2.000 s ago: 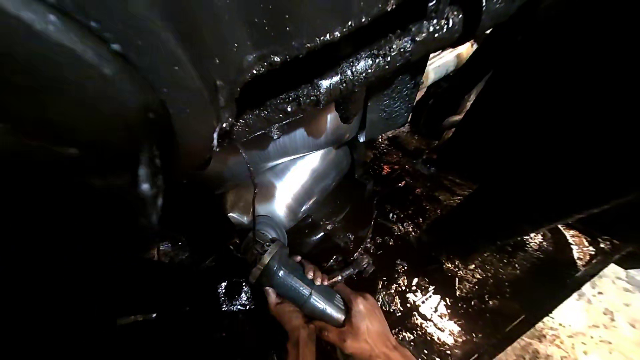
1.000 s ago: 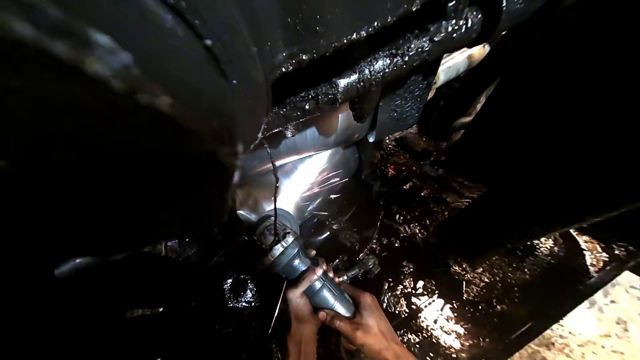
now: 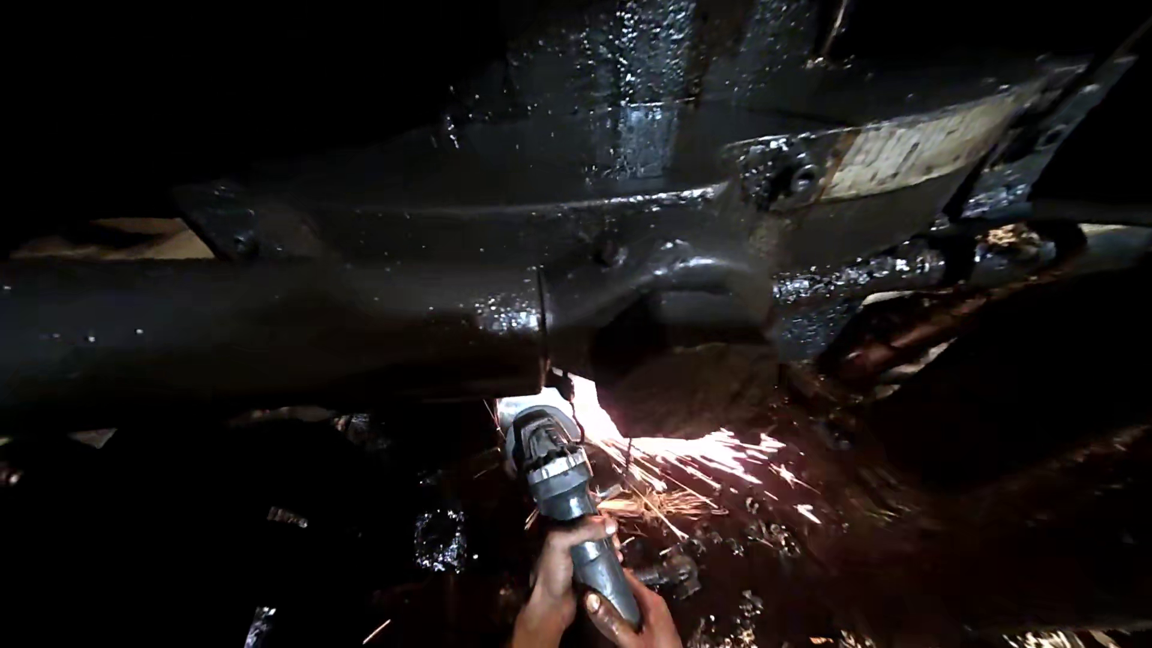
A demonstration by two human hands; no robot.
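Observation:
Both hands hold an angle grinder [image 3: 569,490] with a grey body, its head pointing up and away. My left hand [image 3: 560,571] wraps the body just behind the gear head. Lower down, my right hand [image 3: 634,616] grips the rear of the body. The grinder's disc meets the lower edge of a dark, greasy metal housing [image 3: 405,306], where the metal glows bright white. Sparks [image 3: 711,459] spray out to the right. Glare hides the exact contact spot.
Dark, wet-looking metal parts spread across the top. A pale, ribbed plate [image 3: 927,148] is at the upper right, with a reddish-brown part [image 3: 909,337] below it. A small dark fitting [image 3: 675,571] lies right of my hands. Dark, oily ground surrounds them.
The view has shifted a lot. The grinder has moved from the broad shiny metal surface to the housing's lower edge. No sparks showed two seconds ago; they are now much heavier than one second ago.

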